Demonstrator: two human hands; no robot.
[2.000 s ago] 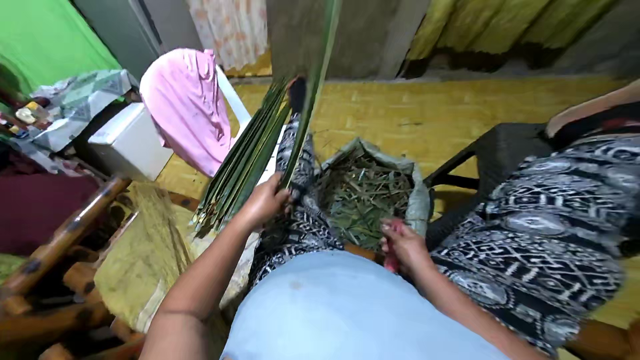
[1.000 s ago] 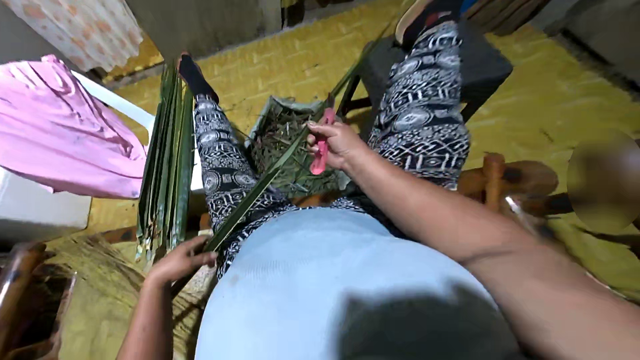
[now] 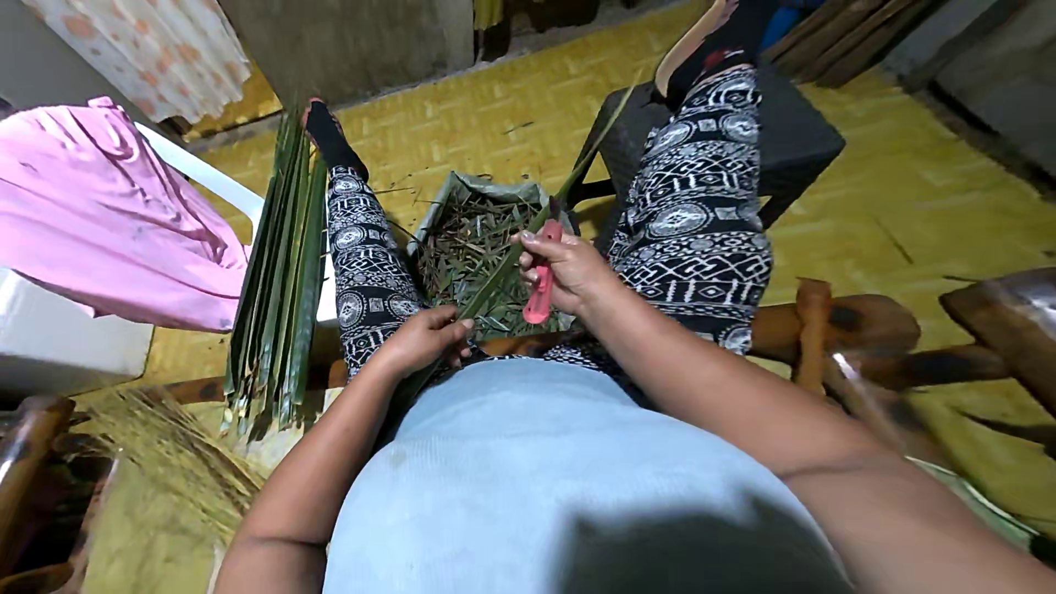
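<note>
A long green palm leaflet [image 3: 497, 279] slants across my lap, from my left hand up past my right hand. My left hand [image 3: 431, 337] pinches it low down, near my waist. My right hand [image 3: 568, 268] grips a knife by its pink handle [image 3: 540, 289]; the short dark blade lies against the leaflet above the fingers. Between my legs stands a sack [image 3: 429, 216] holding leaf scraps [image 3: 474, 243]. A bundle of green palm leaflets [image 3: 280, 305] lies to the left of my left leg.
A pink cloth [image 3: 124, 214] hangs over a white chair at the left, by a white box [image 3: 66, 338]. Thin pale leaf ribs [image 3: 177, 454] lie at the lower left. My right leg rests on a dark stool [image 3: 796, 132]. Wooden bench parts [image 3: 858, 326] are at the right.
My left hand has come lower on the leaflet, which stood upright two seconds ago and now slants. My right hand has brought the knife from near the sack to the leaflet. The view has swung.
</note>
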